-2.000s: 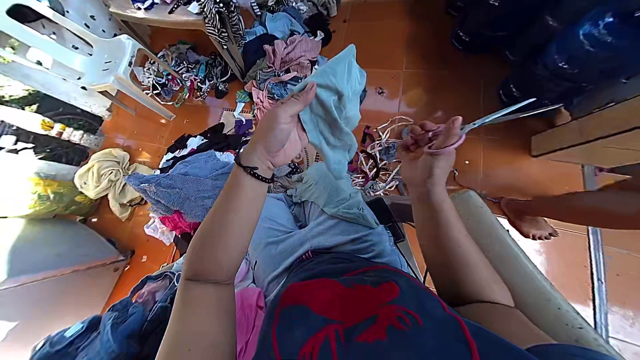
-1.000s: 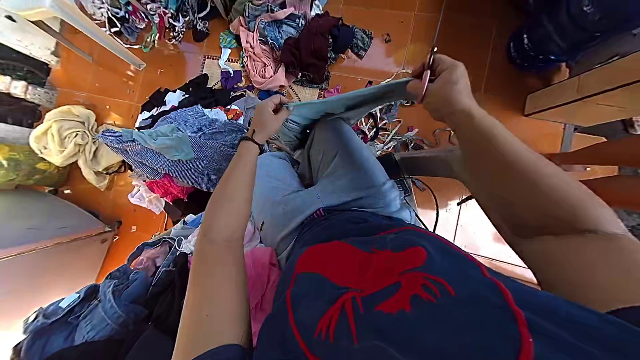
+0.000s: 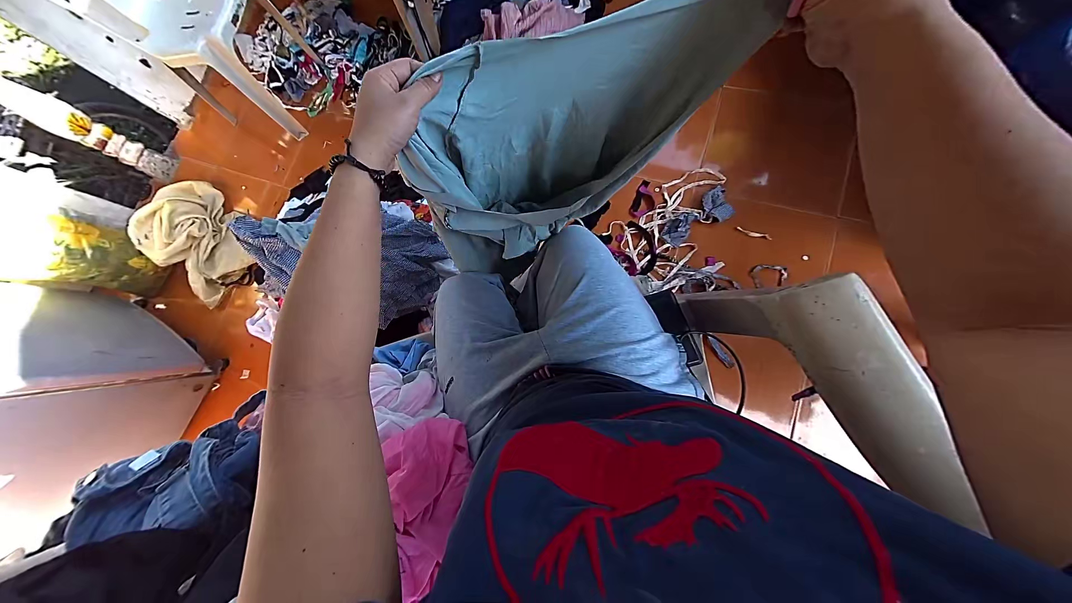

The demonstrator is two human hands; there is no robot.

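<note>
A pale blue-green cloth (image 3: 578, 117) is stretched between my two hands above my knees. My left hand (image 3: 389, 113), with a dark bracelet at the wrist, pinches its edge at the upper left. At the top edge of the view my right hand (image 3: 846, 29) holds the other end, partly cut off by the frame. A small bit of a pink scissors handle (image 3: 795, 7) shows at the right hand; the blades are out of sight. The cloth's lower part hangs in folds toward my lap.
Piled clothes (image 3: 410, 260) lie on the tiled floor at my left, with a cream cloth (image 3: 188, 234) beside them. Cut fabric strips (image 3: 670, 226) lie beyond my knees. A pink garment (image 3: 427, 494) is beside my hip. A white plastic chair (image 3: 201, 33) stands upper left; a chair armrest (image 3: 871, 394) is at my right.
The cloth, held up by my left hand alone at first, is now spread wide between both hands. My hands have moved farther apart, and the scissors blades seen earlier no longer show.
</note>
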